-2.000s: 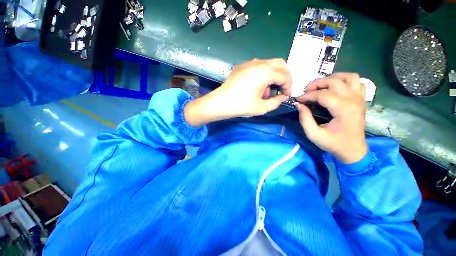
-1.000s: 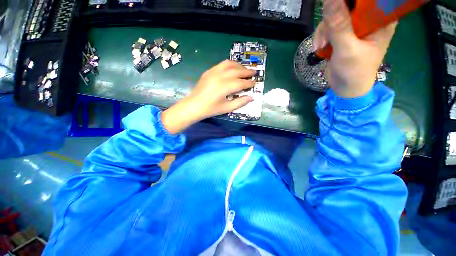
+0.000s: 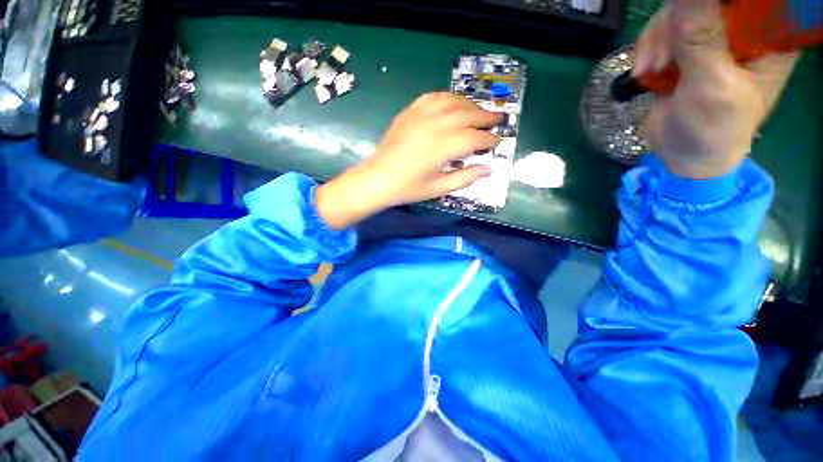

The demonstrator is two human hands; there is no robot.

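Note:
The phone mid-frame assembly (image 3: 492, 185) lies on the green mat, its circuit board end away from me. My left hand (image 3: 420, 153) rests over its left side, fingers spread across it; whether the fingertips pinch a small part is hidden. My right hand (image 3: 699, 99) is closed around the orange electric screwdriver (image 3: 783, 27), cut off by the top right of the picture. The driver's black nose points down over the round screw dish (image 3: 603, 113). The tip and any screw on it cannot be made out.
A pale slip (image 3: 541, 170) lies right of the phone. A pile of small modules (image 3: 302, 70) and a heap of thin parts (image 3: 180, 83) lie left on the mat (image 3: 388, 45). A black parts tray (image 3: 68, 131) is at far left, near a blue sleeve (image 3: 63, 198).
Two seconds ago both hands were together at the phone's near edge. My right hand now holds the screwdriver at the dish; my left has moved onto the phone. The view has shifted.

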